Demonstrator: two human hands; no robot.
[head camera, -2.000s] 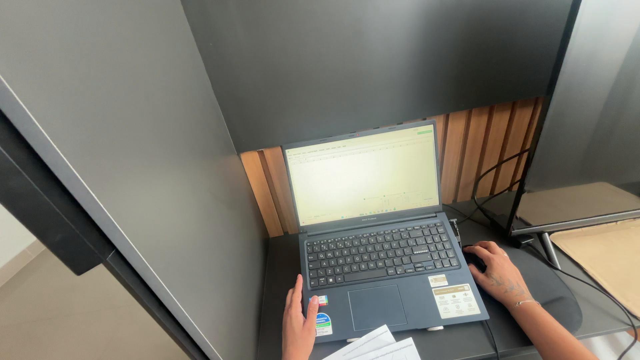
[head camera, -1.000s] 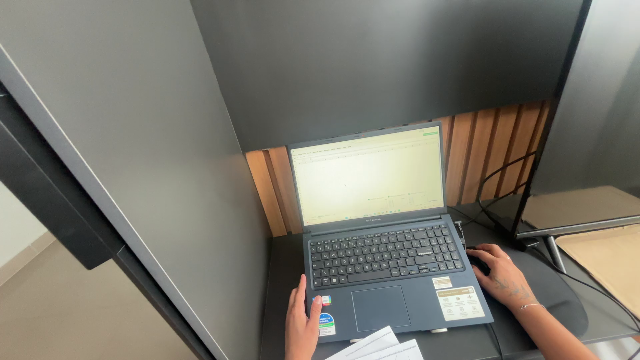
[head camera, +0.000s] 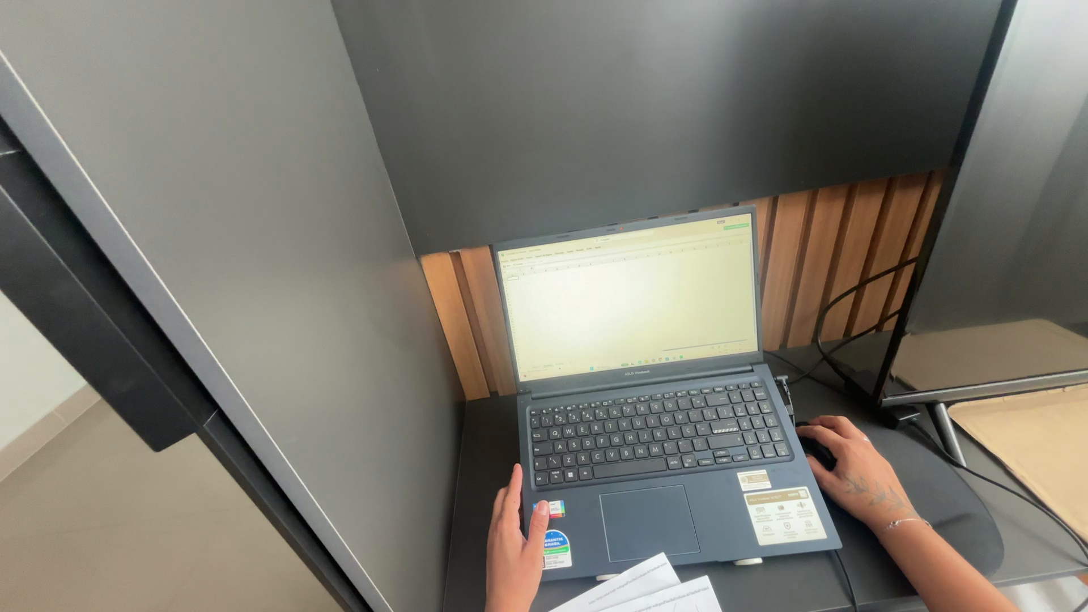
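Observation:
An ASUS laptop (head camera: 650, 467) stands unfolded on a dark desk, its lit screen (head camera: 633, 297) showing what looks like a mostly blank spreadsheet. My left hand (head camera: 517, 544) rests at the laptop's front left corner, thumb on the palm rest near the stickers and fingers along the side edge. To the right of the laptop, my right hand (head camera: 858, 476) lies over a black computer mouse (head camera: 818, 452) on a dark mouse pad (head camera: 952, 510). Sheets of paper (head camera: 646, 591) with print lie at the laptop's front edge, partly cut off by the view.
A dark panel (head camera: 272, 255) rises at the left and another (head camera: 663, 110) hangs above the laptop, before wooden slats (head camera: 816, 263). At the right stand a large monitor or television (head camera: 1003, 255), a black cable (head camera: 1003, 476) and a tan, flat sheet or folder (head camera: 1033, 442).

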